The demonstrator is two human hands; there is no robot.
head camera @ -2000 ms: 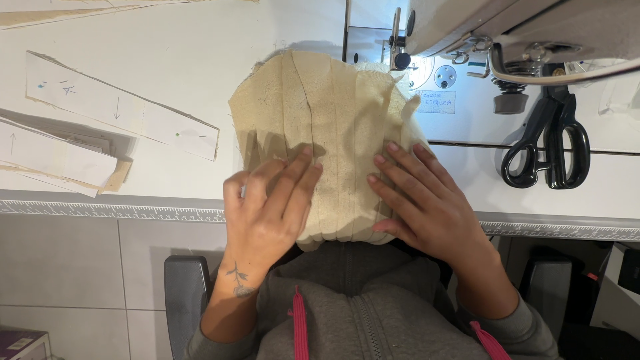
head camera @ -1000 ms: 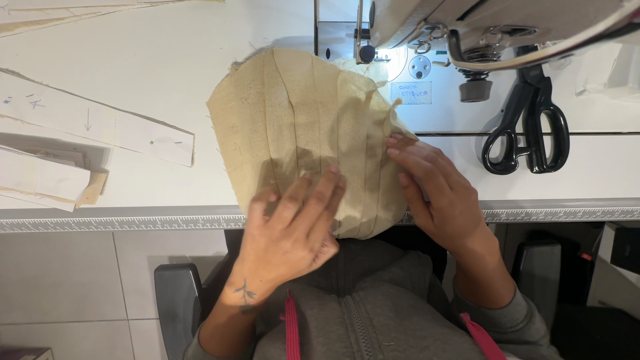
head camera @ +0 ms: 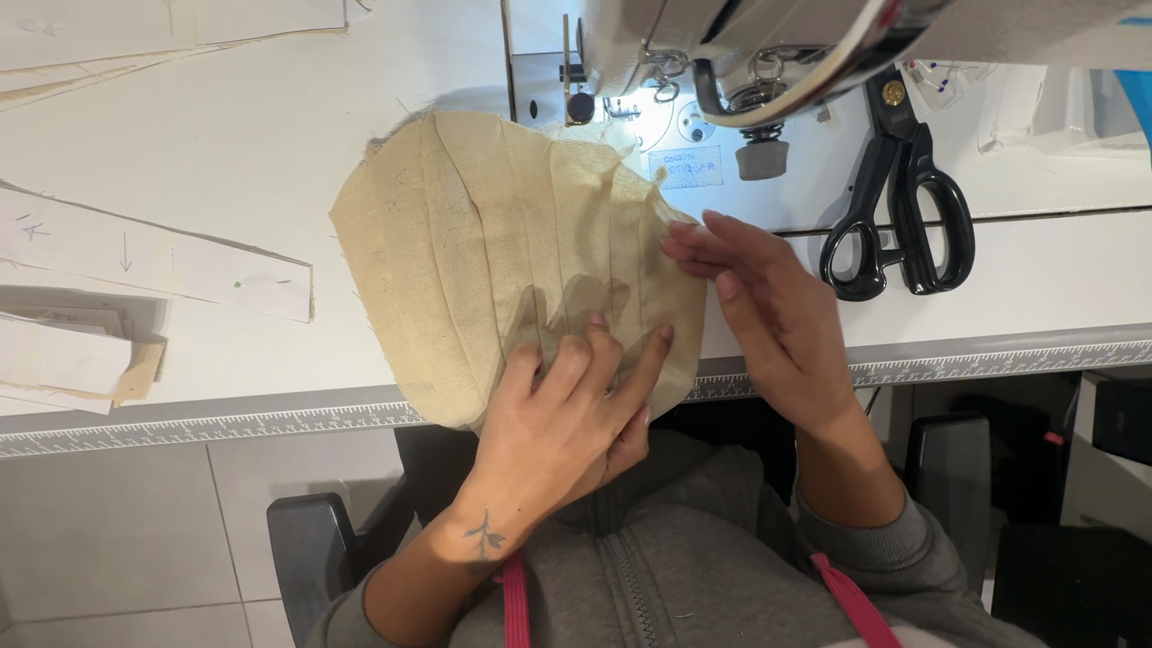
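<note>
A cream fabric piece [head camera: 513, 216] with several lengthwise seams lies on the white table and reaches over its front edge. My left hand [head camera: 567, 405] rests on its lower part, fingers spread and pressing on the cloth. At the right edge of the fabric is my right hand [head camera: 774, 315], raised a little, with fingers apart; whether its fingertips touch the cloth is hard to tell. The sewing machine [head camera: 621, 54] stands just behind, its lamp lighting the needle plate [head camera: 657, 117]. Black-handled fabric scissors [head camera: 900, 198] lie to the right of the machine.
Paper pattern pieces [head camera: 153, 256] lie at the left, with a stack of paper and cloth [head camera: 72, 355] below them. A measuring tape strip [head camera: 990, 358] runs along the front edge. Pins [head camera: 936, 81] and a clear plastic box [head camera: 1053, 117] are at the back right.
The fabric has turned somewhat under my hands. My left hand has moved right across it, and my right hand has lifted from lying flat on the cloth to its right edge.
</note>
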